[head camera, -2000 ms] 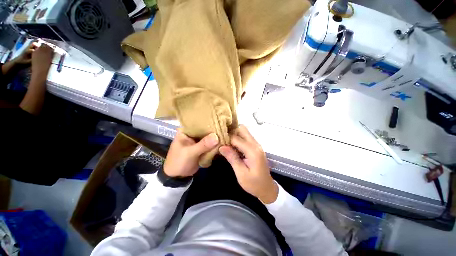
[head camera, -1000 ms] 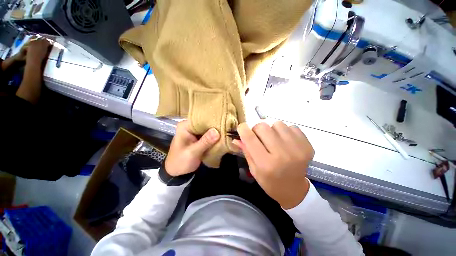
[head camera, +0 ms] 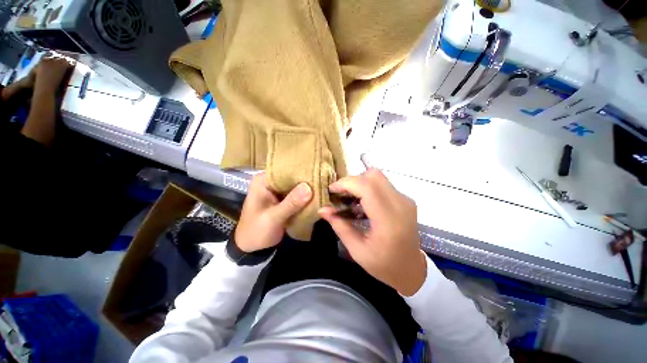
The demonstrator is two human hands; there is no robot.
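A tan woolly jacket [head camera: 277,78] lies heaped on the white table, its sleeve running towards my lap. My left hand [head camera: 268,213] holds the squared cuff [head camera: 294,157] with the thumb on top near the seam [head camera: 321,170]. My right hand [head camera: 376,230] is at the cuff's right edge, thumb and forefinger close to the seam. A small dark tool [head camera: 346,207] shows in part between the right fingers and palm; its kind cannot be told, as the fingers hide most of it.
A white sewing machine [head camera: 525,71] stands right. A pale pointed tool [head camera: 546,197], a black stick [head camera: 565,160], small metal parts [head camera: 560,193] and a red-dark tool [head camera: 621,241] lie on the table [head camera: 454,205]. A cardboard box [head camera: 128,273] is below left. Another person's arm [head camera: 44,99] is far left.
My right hand first moved out to the right with a dark tool showing, then turned with thumb and forefinger parted beside the seam. The cuff flattened out; my left hand still holds it.
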